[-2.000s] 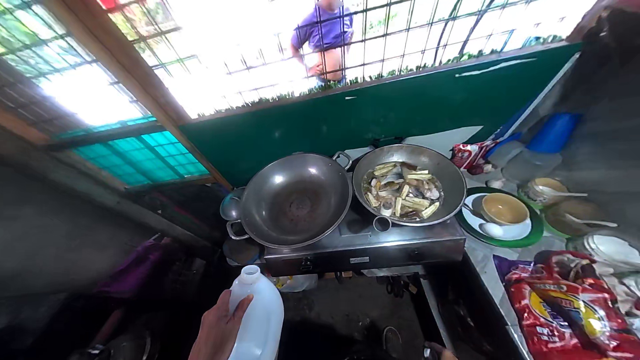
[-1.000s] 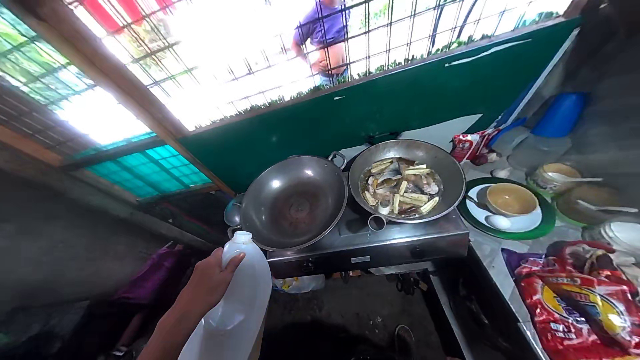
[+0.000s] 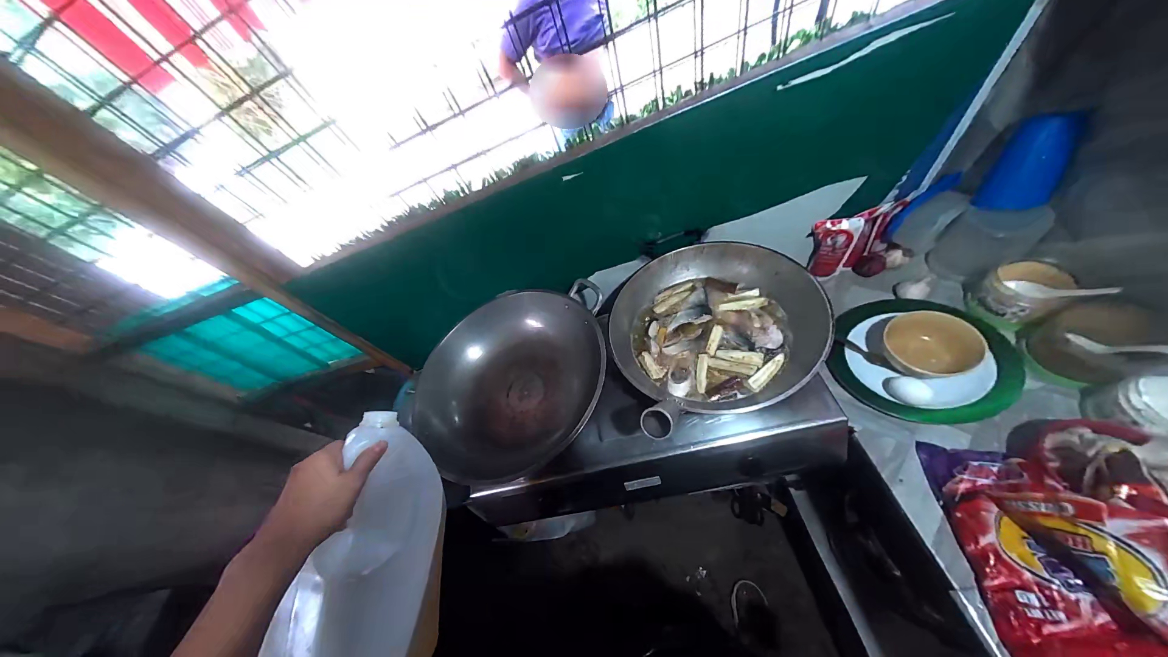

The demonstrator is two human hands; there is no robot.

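My left hand grips the handle of a translucent white plastic jug, whose uncapped mouth points up beside the left wok. That metal wok is empty and sits on the left of a steel gas stove. On the right side of the stove stands a second wok holding pieces of fish and pale cut vegetable sticks in liquid. My right hand is out of view.
Right of the stove are a green plate under a white plate, a tan bowl and a spoon, lidless containers with spoons, and red plastic packs. A green wall stands behind. Beyond the wire grille is a person in purple.
My left hand, still on the jug, has moved left from two seconds ago, with more of the forearm showing. The woks stay on the stove.
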